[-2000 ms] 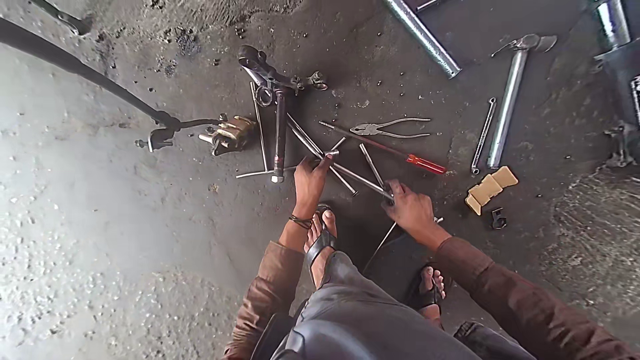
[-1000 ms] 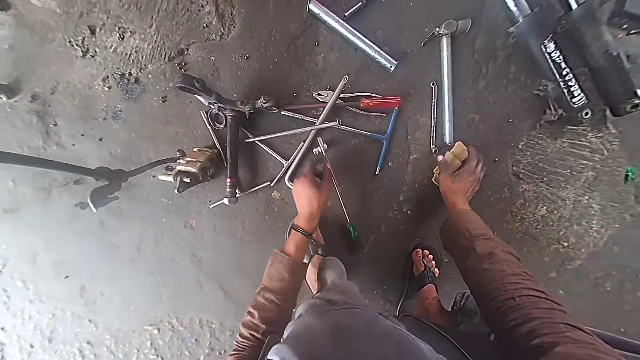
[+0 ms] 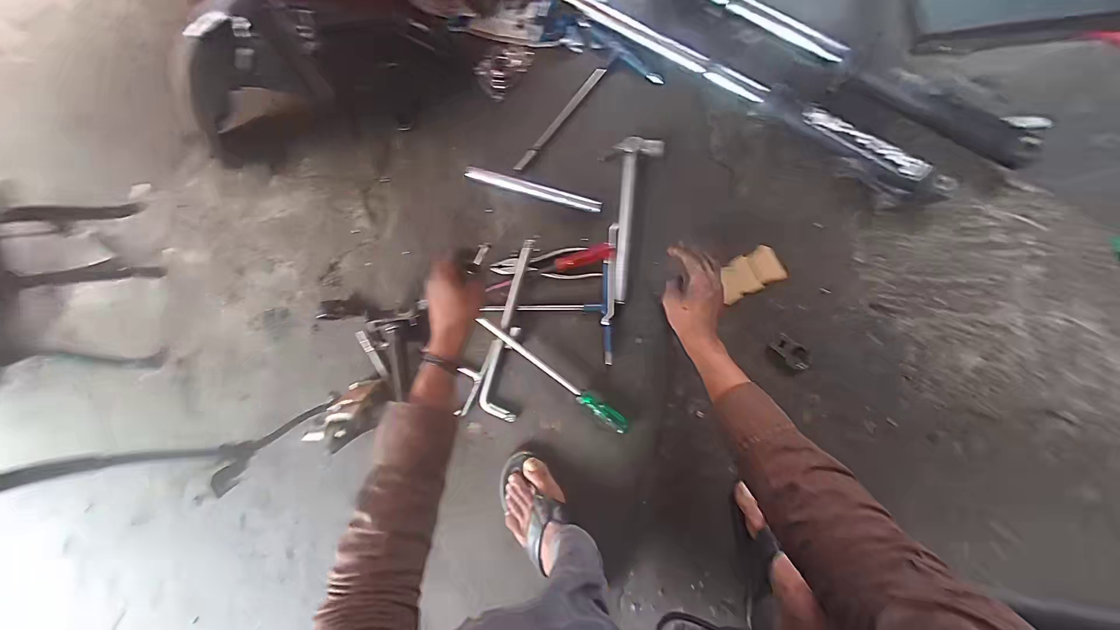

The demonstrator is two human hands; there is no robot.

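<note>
My left hand (image 3: 453, 302) is blurred over the left end of the tool pile, near a dark metal part (image 3: 398, 350); what it holds is hidden. My right hand (image 3: 694, 293) has its fingers apart, left of a tan block (image 3: 753, 274). Between the hands lie pliers (image 3: 569, 274), a red-handled screwdriver (image 3: 584, 257), a blue-handled T-wrench (image 3: 607, 324), an L-shaped metal bar (image 3: 497, 363) and a green-handled screwdriver (image 3: 602, 411). A hammer (image 3: 626, 210) with a metal handle lies above them.
A metal tube (image 3: 534, 190) lies beyond the pile. Fork tubes (image 3: 862, 149) lie at the upper right. A brake caliper (image 3: 346, 413) with a black hose (image 3: 114, 457) is at the left. A small black clamp (image 3: 789, 353) lies at the right. My sandalled foot (image 3: 534, 503) is below the pile.
My right hand has come off the tan block, which it touched a second ago. My left hand has moved away from the bars toward the dark metal part. The view has shifted forward.
</note>
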